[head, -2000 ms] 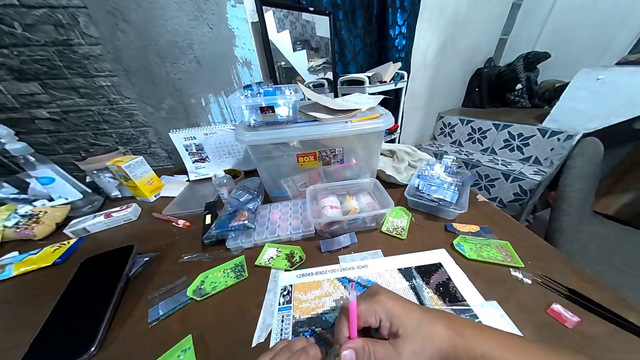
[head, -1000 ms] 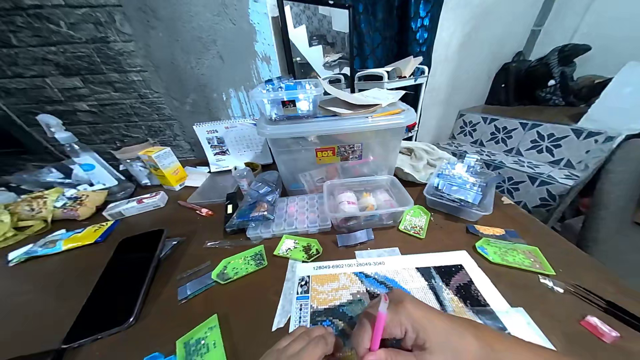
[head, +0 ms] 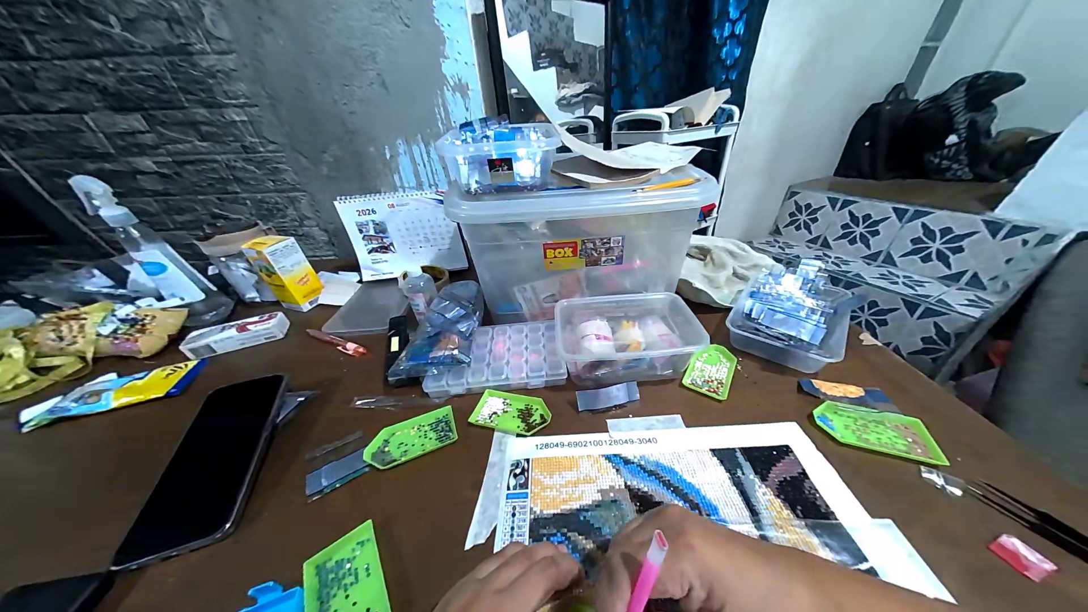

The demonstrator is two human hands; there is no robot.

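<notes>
A partly covered diamond painting canvas [head: 671, 484] lies on the brown table at the lower middle. My right hand [head: 680, 552] holds a pink applicator pen [head: 648, 574] over the canvas's lower part, its upper end pointing up; the working tip is hidden. Beside it, my left hand [head: 518, 578] rests with bent fingers at the canvas's lower left; whether it holds anything is hidden. Green trays of small drills lie around: one at the lower left [head: 347, 571], one left of the canvas [head: 412, 438], one above its corner [head: 510, 411], one behind [head: 710, 371] and one at the right [head: 880, 432].
A black phone [head: 204, 472] lies at the left. Behind the canvas stand a clear open container [head: 631, 361], a compartment case [head: 501, 353] and a large lidded plastic box [head: 578, 229]. Black tweezers [head: 1028, 514] and a pink packet [head: 1022, 557] lie at the right. A spray bottle [head: 157, 259] stands far left.
The view has shifted somewhat since the earliest frame. The pink pen, upright over the canvas earlier, now leans and sits lower in the view, with both hands still close together.
</notes>
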